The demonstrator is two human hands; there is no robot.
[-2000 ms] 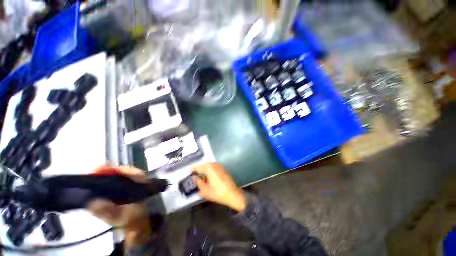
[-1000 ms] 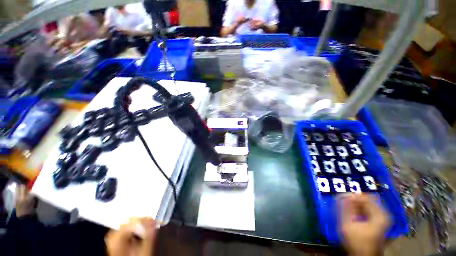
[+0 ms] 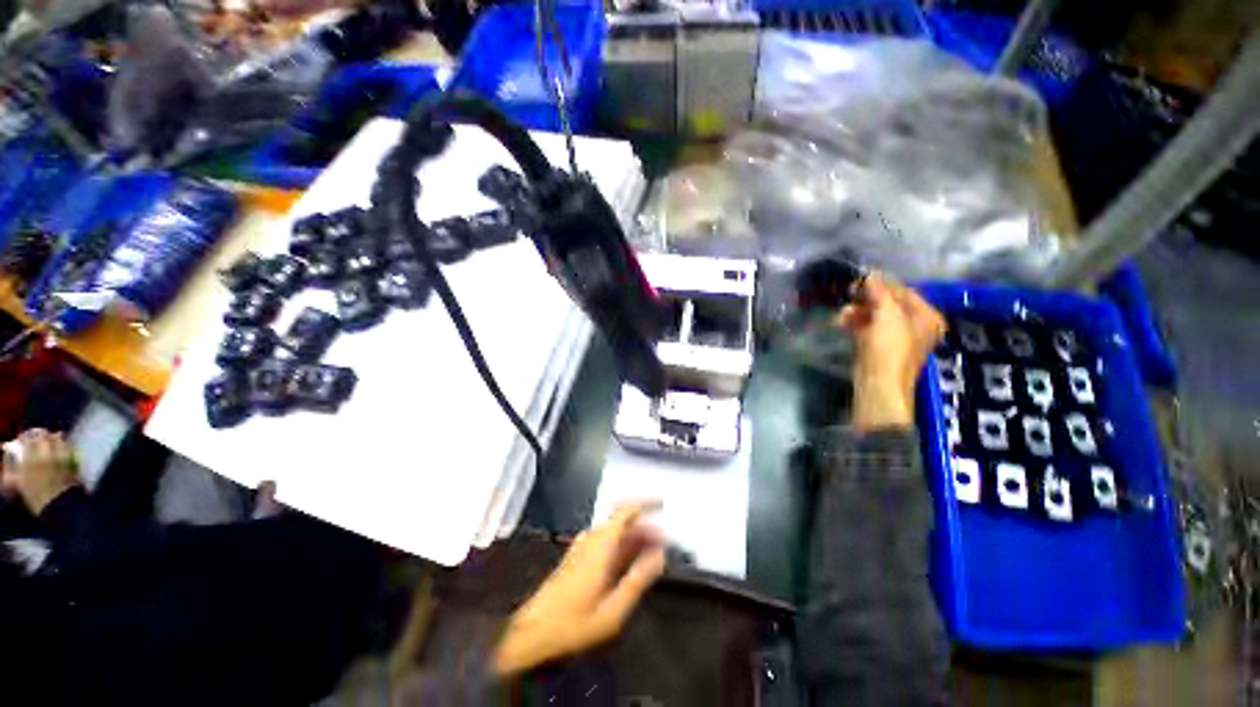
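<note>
My left hand [image 3: 587,587] is over the left edge of the white work sheet [image 3: 698,504], fingers partly spread. A small dark thing [image 3: 677,555] shows beside its fingertips; I cannot tell if the hand touches it. My right hand [image 3: 891,339] reaches to the clear round tub [image 3: 832,283] behind the bench area; its fingertips are at the tub's dark inside, and what they hold is hidden. The electric screwdriver [image 3: 594,263] hangs tilted, its tip near the front of the white screw feeder [image 3: 677,421].
Black housings [image 3: 352,290] lie in loose rows on the white board stack [image 3: 401,470] at left. The blue bin [image 3: 1057,580] at right holds rows of assembled units [image 3: 1036,435]. Clear bags [image 3: 884,166] lie behind. A cable [image 3: 470,345] loops over the board. Another person's hand [image 3: 39,463] is at far left.
My left hand has moved right, from the board's front edge to the sheet. My right hand has moved from the blue bin to the tub. The separate housing at the board's front no longer shows there.
</note>
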